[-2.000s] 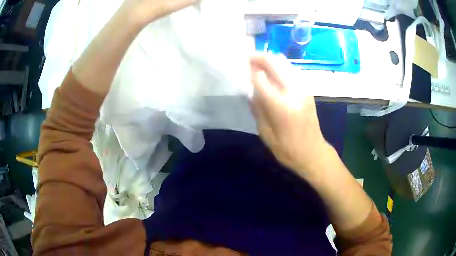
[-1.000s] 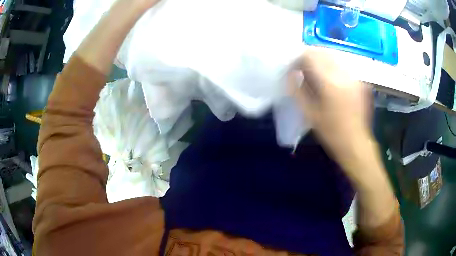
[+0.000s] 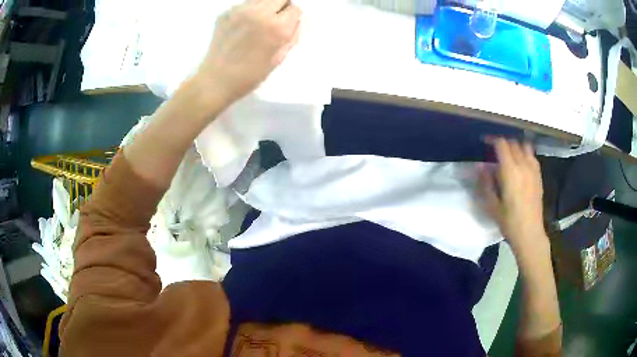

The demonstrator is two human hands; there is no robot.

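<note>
A white garment panel (image 3: 377, 188) lies across my navy-aproned lap, below the front edge of the table. My right hand (image 3: 513, 181) is at its right end, below the table edge, fingers spread; whether it grips the cloth is unclear. My left hand (image 3: 262, 35) is over the white table at upper centre-left, fingers curled at more white cloth (image 3: 279, 115) that hangs over the table edge. The glare hides what its fingertips hold. The blue tray (image 3: 489, 50) is on the table at upper right, with a clear round eye guard (image 3: 483, 22) above it.
The white table's wooden edge (image 3: 447, 111) runs across in front of me. A yellow basket (image 3: 73, 171) with white pieces stands at lower left, beside a heap of bunched white cloth (image 3: 185, 223). A brown box (image 3: 597, 254) is at right. A white strip hangs at the table's right end.
My right hand has moved right and down, away from the blue tray. The white panel now spreads across my lap. My left hand has come down and right into fuller view.
</note>
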